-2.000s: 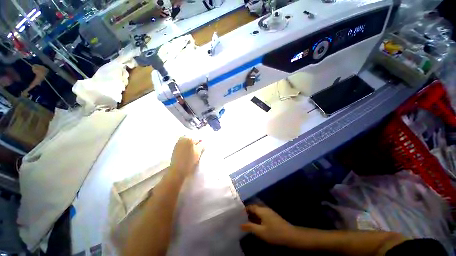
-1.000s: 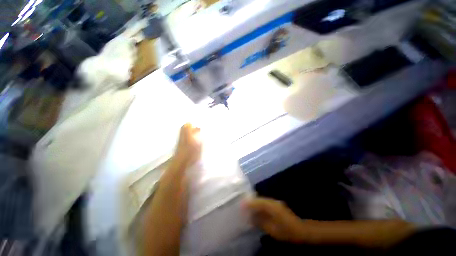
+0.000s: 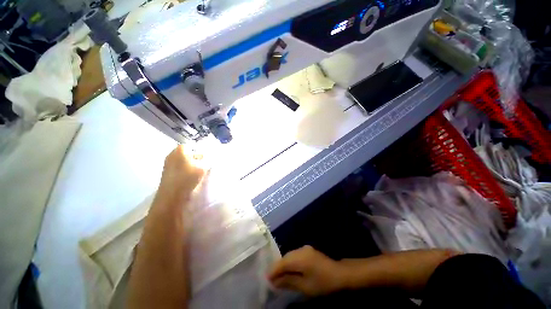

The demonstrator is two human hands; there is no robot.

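Observation:
A cream garment panel (image 3: 226,253) lies on the table's near edge and hangs down toward my lap. My left hand (image 3: 182,168) presses on its far end, close in front of the needle area (image 3: 196,134) of the white sewing machine (image 3: 241,60); its fingertips are washed out by the lamp. My right hand (image 3: 305,270) is at the panel's right edge, low in front of the table, with fingers bent and thumb side against the cloth. Whether its fingers pinch the cloth is hard to tell.
A pale disc (image 3: 320,121), a small black strip (image 3: 285,99) and a phone (image 3: 385,86) lie right of the needle. A ruled grey edge (image 3: 338,151) runs along the front. Red baskets (image 3: 465,163), whitish cloth pieces (image 3: 429,211) and a parts tray (image 3: 453,45) are at right; more cloth (image 3: 30,163) at left.
The view has shifted, and the machine now appears larger and further left. My left hand is closer to the needle with the panel. My right hand remains by the panel's right edge.

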